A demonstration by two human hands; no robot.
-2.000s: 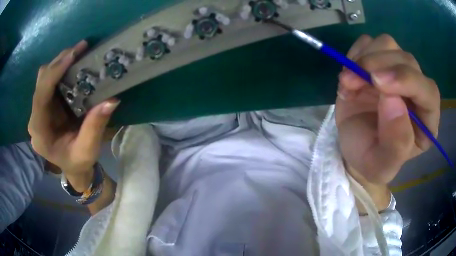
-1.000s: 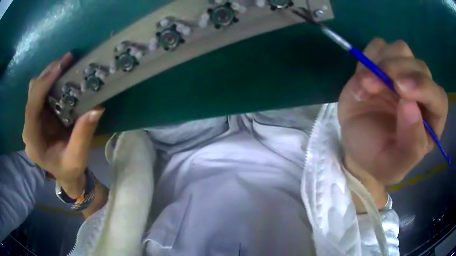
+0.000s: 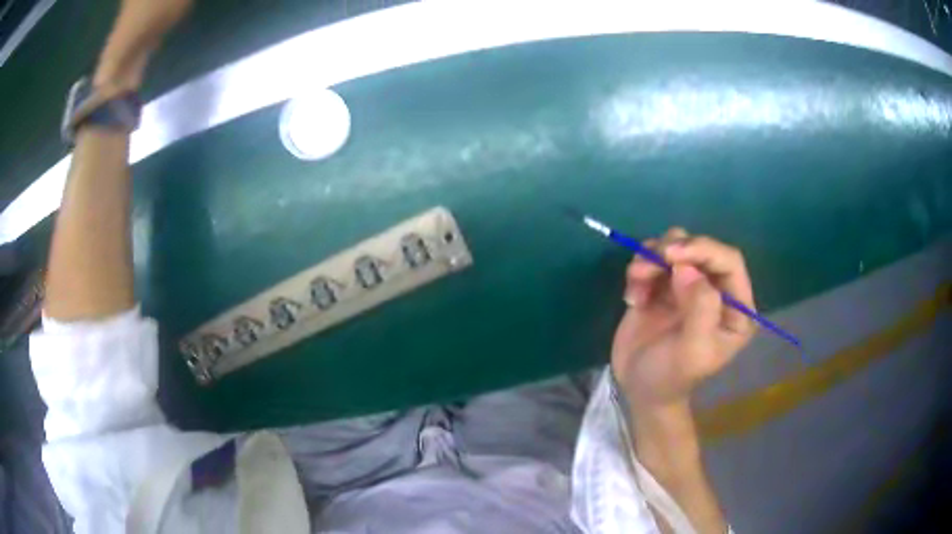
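Note:
The metal bar (image 3: 344, 313) lies on the green table surface (image 3: 501, 344), tilted up toward its right end. Six small dark square parts (image 3: 324, 293) sit in a row along it, with round holes at the bar's ends. My right hand (image 3: 689, 313) holds the blue brush (image 3: 652, 256) like a pen, right of the bar, its tip pointing up-left and not touching the bar. My left hand (image 3: 151, 16) is stretched to the far left beyond the white strip, cut off by the top edge; its fingers are not visible.
A white disc (image 3: 315, 123) lies beyond the bar, near the white strip (image 3: 418, 47) that runs along the far side. A grey floor with a yellow line (image 3: 835, 365) shows at the lower right. Dark, unclear things show at the left edge.
My left hand has let go of the bar and moved up to the far left. The bar now lies lower and farther from the camera. The brush has moved away from it.

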